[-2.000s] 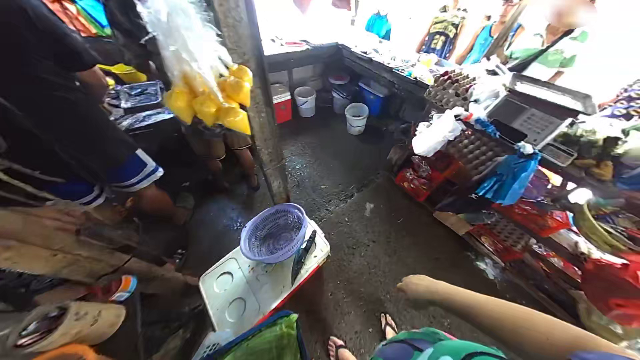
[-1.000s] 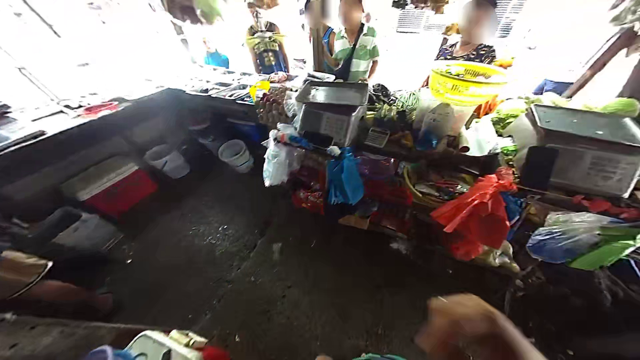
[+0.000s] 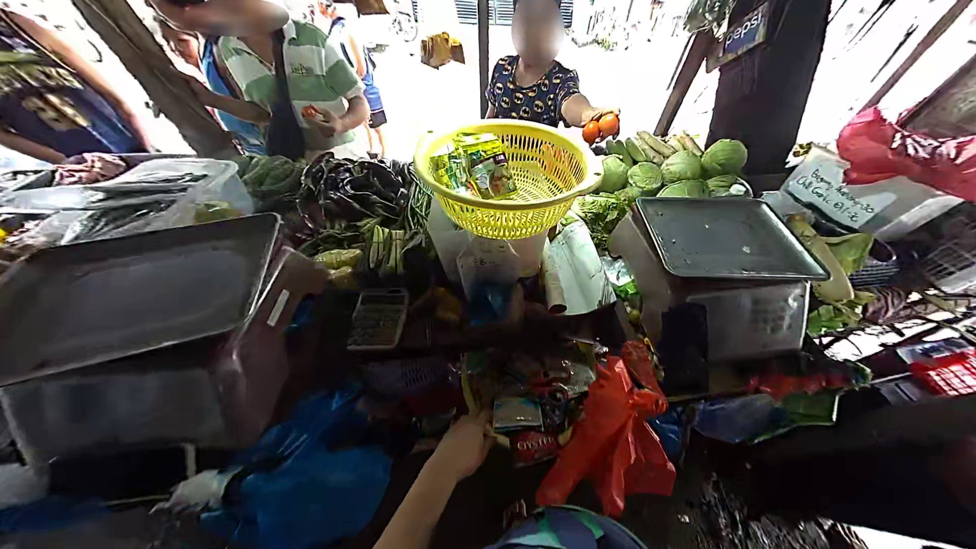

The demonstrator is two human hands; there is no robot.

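My left hand reaches in from below and touches the near left rim of a low basket under the counter; its fingers are partly hidden in shadow. Small packets and a red packet lie in the basket. A red plastic bag hangs right of it. Above stands a yellow plastic colander with green sachets inside. Across the counter, a person's hand holds out tomatoes. My right hand is out of view.
Weighing scales with metal trays stand left and right. Between them are a calculator, eggplants and cabbages. Blue plastic bags hang at lower left. Another person stands across the counter at left.
The view has swung right and closer to the vegetable counter. My right hand, visible one second ago, has left the view, and my left hand has come in at the basket.
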